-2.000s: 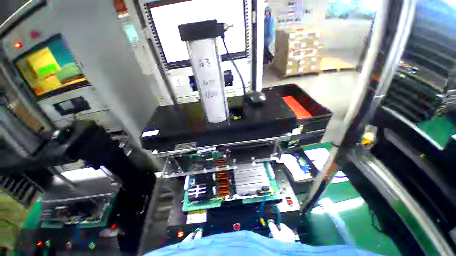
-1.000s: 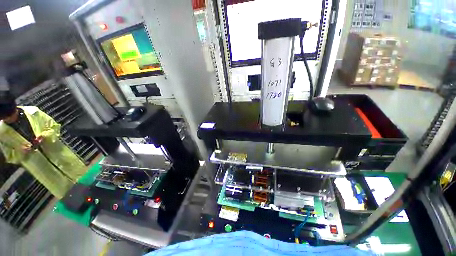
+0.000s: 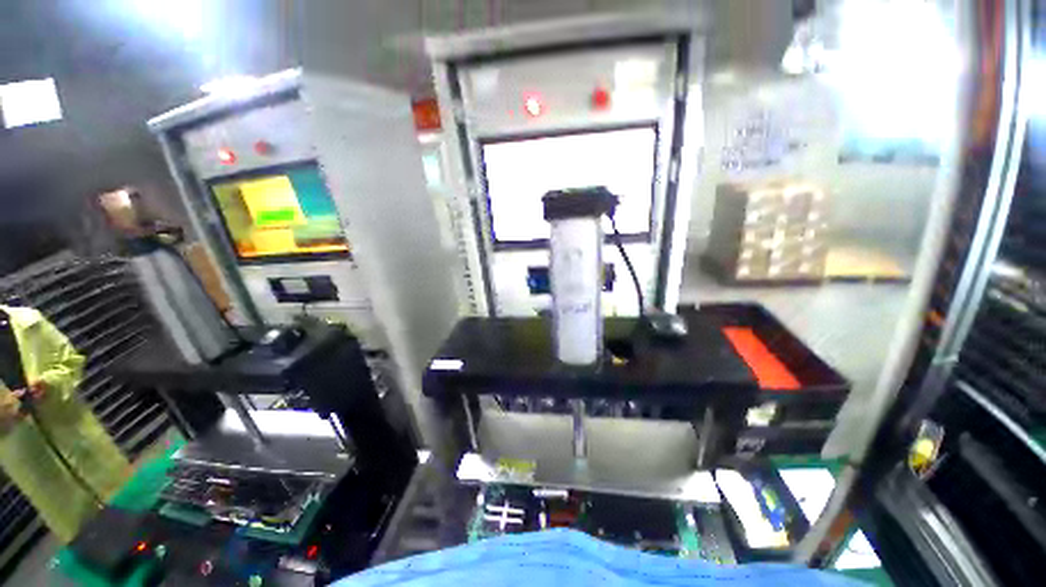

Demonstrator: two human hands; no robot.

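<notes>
Neither of my hands is in view; blue clothing covers the bottom centre. Nearest in front is a press station with a black press head (image 3: 619,358) and a pale grey cylinder (image 3: 577,292) standing on it. Below it, a clear pressure plate (image 3: 585,472) lies over a populated circuit board (image 3: 610,518). The board's lower part is hidden by the clothing and the picture is blurred. A second circuit board (image 3: 247,495) sits under the clear plate of the left press station.
Two grey test cabinets with lit monitors (image 3: 570,189) (image 3: 279,214) stand behind. A black crate (image 3: 791,390) with something red is right of the press head. Papers (image 3: 751,507) lie on the green table. A person in yellow-green (image 3: 52,401) stands far left. Dark racks are at right.
The view has swung left, then tilted up. My hands, seen at the fixture's front edge two seconds ago, have left the picture. The clear plate has come down over the board.
</notes>
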